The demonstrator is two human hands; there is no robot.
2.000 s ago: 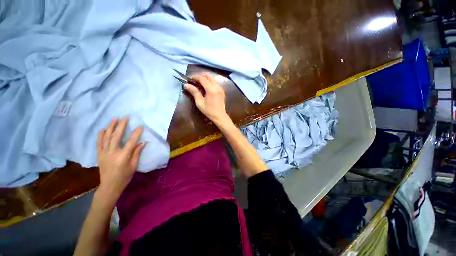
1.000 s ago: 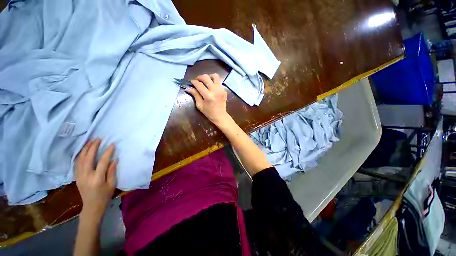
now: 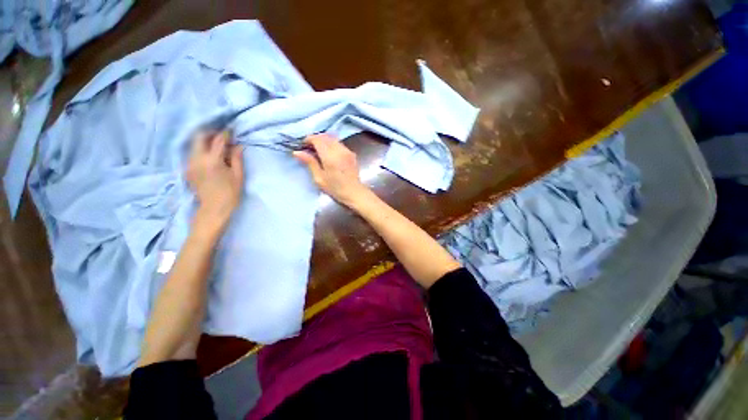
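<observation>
A light-blue shirt (image 3: pixel 266 238) lies spread on the brown table, its sleeve (image 3: pixel 361 102) stretched to the right with the cuff end folded. A small white label (image 3: pixel 166 262) shows on it. My left hand (image 3: pixel 215 176), slightly blurred, is on the cloth near the base of the sleeve; whether its fingers pinch cloth is unclear. My right hand (image 3: pixel 330 168) holds dark thread snips (image 3: pixel 289 143), their blades pointing left over the cloth just below the sleeve.
The glossy brown table (image 3: pixel 525 49) has yellow tape along its near edge. A pale grey tub (image 3: pixel 677 205) below the edge at right holds a heap of light-blue garments (image 3: pixel 549 225). More light-blue cloth (image 3: pixel 78 20) with a hanging strip (image 3: pixel 34 139) lies at the far left.
My left hand has moved up from the shirt's lower edge to near the sleeve's base. The view has shifted, showing the separate cloth at far left. My right hand still holds the snips.
</observation>
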